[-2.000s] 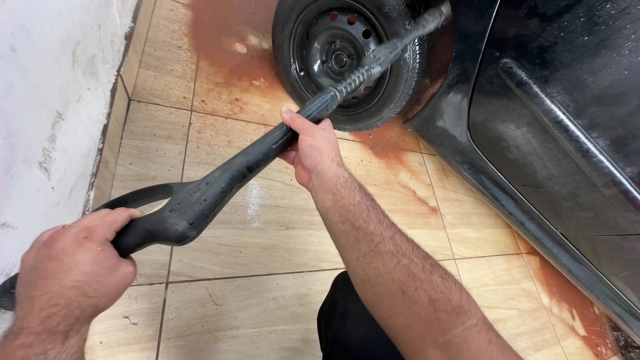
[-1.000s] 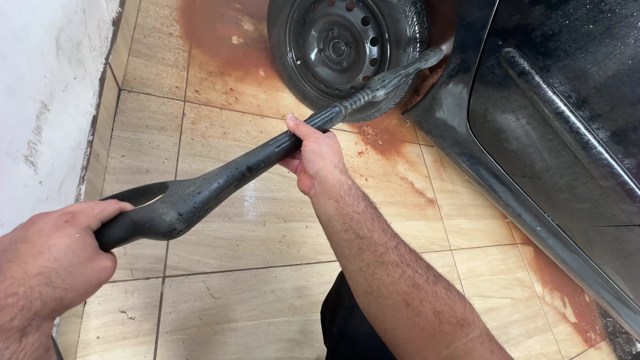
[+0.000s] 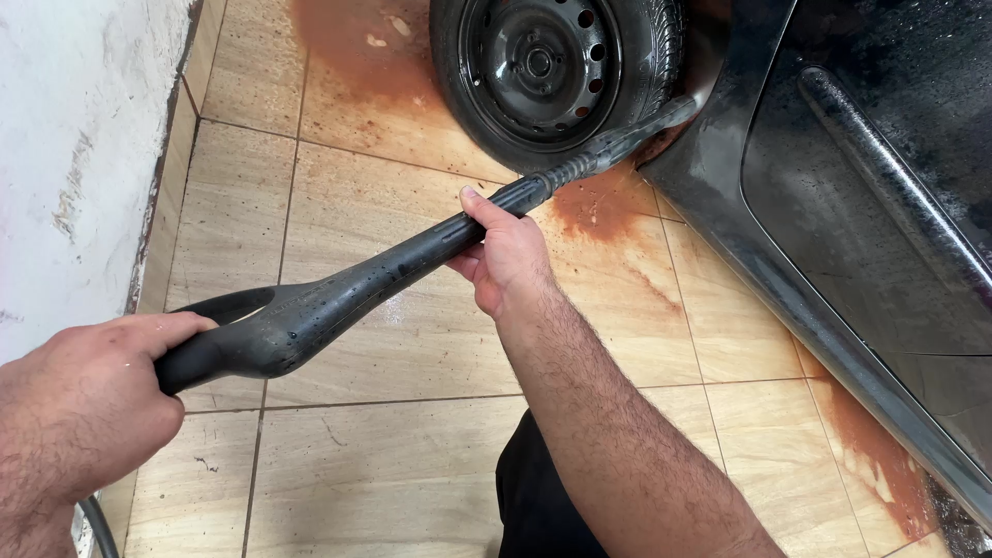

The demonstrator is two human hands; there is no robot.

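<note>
A black pressure-washer gun with water drops on it lies slantwise across the view. My left hand is closed round its rear grip at the lower left. Around the ribbed front of the barrel my right hand is wrapped, thumb on top. The lance end reaches the gap between a wet car tyre with a black steel wheel and the dark car body. Spray or mist blurs the tip there.
Reddish-brown dirty water stains the tiled floor near the wheel and beneath the car's sill. A scuffed white wall stands at the left. Part of a black hose shows at the lower left.
Both hands keep their hold on the gun. The lance tip has shifted from the upper part of the tyre, two seconds ago, down to its lower right side by the car body.
</note>
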